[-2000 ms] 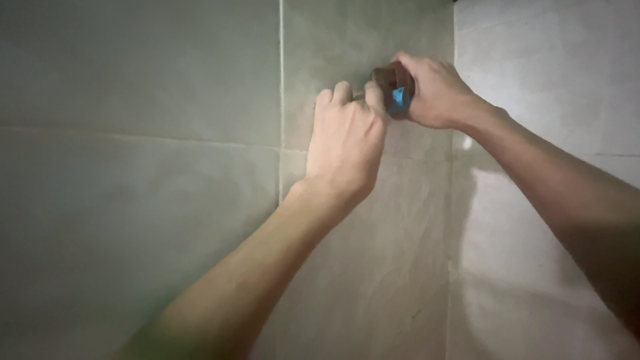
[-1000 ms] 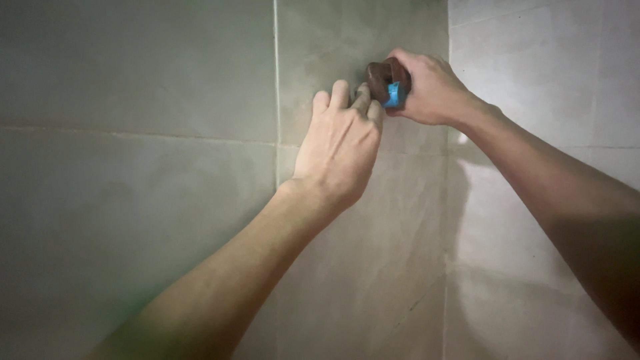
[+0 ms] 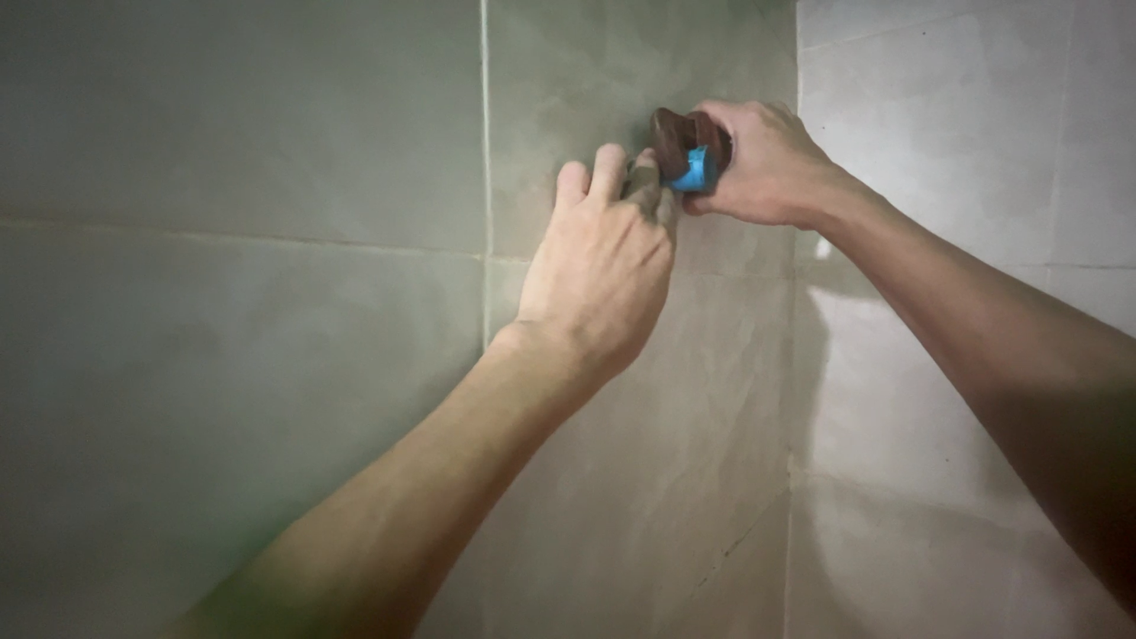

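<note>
Against the tiled wall, close to the corner, my right hand [image 3: 763, 164] grips a dark brown object [image 3: 673, 142] from its right side. What this object is, I cannot tell; it looks lumpy or ring-like. A bright blue piece [image 3: 697, 170] shows at its lower front. My left hand [image 3: 599, 257] lies just left of and below it, back of the hand toward me, fingers pointing up at the wall. The index finger and thumb reach the brown object's lower left side, near a small dark part. Whether they pinch something there is hidden.
Large grey-green wall tiles [image 3: 240, 355] with pale grout lines fill the left side. A lighter tiled wall [image 3: 941, 142] meets them at a vertical corner on the right. My arm's shadow falls on that lighter wall.
The brown object has turned a little in my right hand, and more of it and the blue piece shows than two seconds ago. Both hands remain at the same spot on the wall.
</note>
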